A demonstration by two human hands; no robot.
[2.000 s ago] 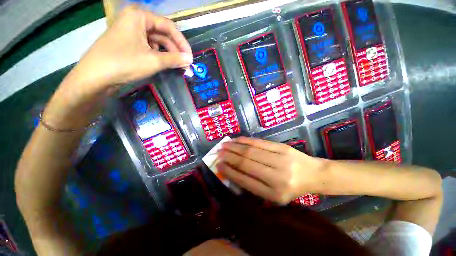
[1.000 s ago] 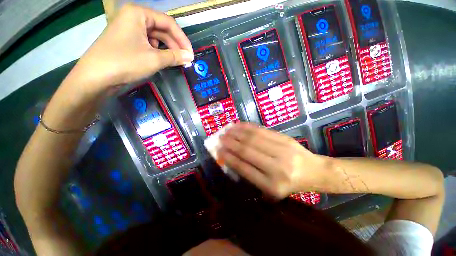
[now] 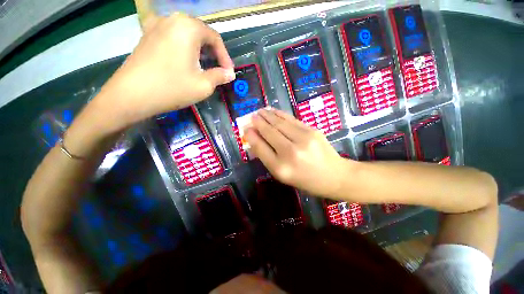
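Note:
A red keypad phone (image 3: 248, 97) with blue print on its black screen lies in the clear blister tray (image 3: 351, 127). My left hand (image 3: 178, 66) is at its top left corner, thumb and finger pinched on a tiny pale end, perhaps a film tab. My right hand (image 3: 299, 150) holds a white-and-orange card (image 3: 246, 127) on the same phone, at the lower screen edge and upper keys. Other phones with blue-printed screens lie beside it in the upper row. The lower-row phones have bare black screens (image 3: 217, 211).
A clear sheet with blue prints (image 3: 123, 215) lies at the lower left, partly under my left arm. A tan board (image 3: 253, 10) is beyond the tray. The dark-green bench (image 3: 488, 109) has a pale edge. A hand or arm shows at the far right edge.
My right hand with the card has moved up from the keypad to the lower screen edge. My left hand and the tray have shifted slightly in view.

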